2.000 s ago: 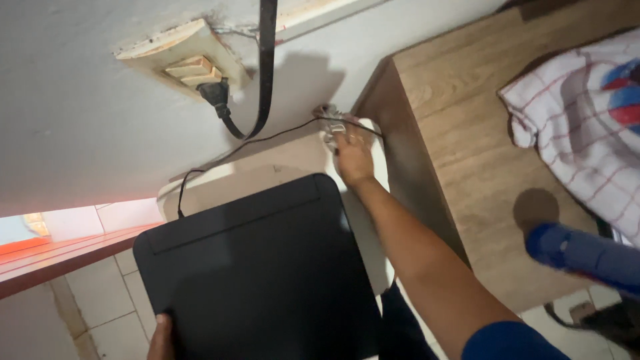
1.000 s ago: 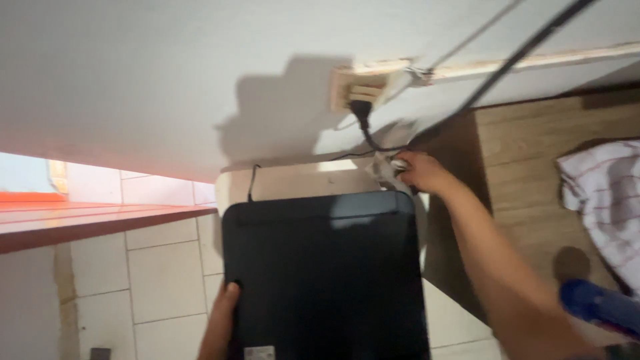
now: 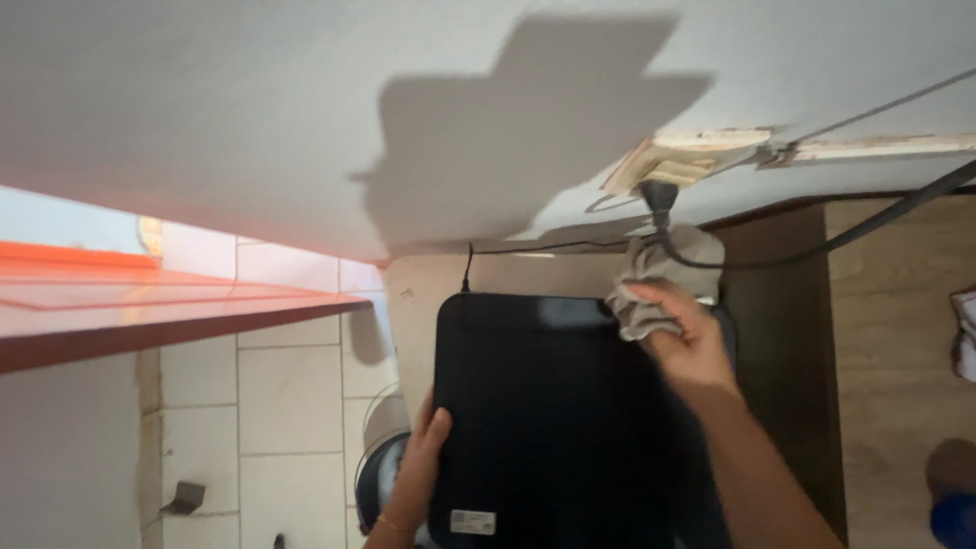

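A flat black device [image 3: 564,427] with rounded corners and a small printed label lies on a white surface [image 3: 415,328] against the wall. My left hand [image 3: 419,465] grips its left edge, the thumb on top. My right hand [image 3: 682,332] pinches a crumpled pale cloth [image 3: 644,305] over the device's far right corner. A thin black cable [image 3: 467,271] rises from the device's far left edge and runs along the wall behind the cloth. Just beyond the cloth, a black plug [image 3: 659,200] sits in a worn wall socket [image 3: 671,164], its thick cord bending to the right.
A wooden tabletop [image 3: 900,343] stands at the right, with part of a checked cloth [image 3: 967,332] and a blue object [image 3: 953,520] on it. At the left are a reddish door or panel [image 3: 191,305] and a tiled floor [image 3: 290,396]. A round dark object [image 3: 381,473] is beside my left forearm.
My right hand has moved with the cloth from the white surface beyond the device onto its far right corner. My left hand stays at the device's left edge. The view has shifted.
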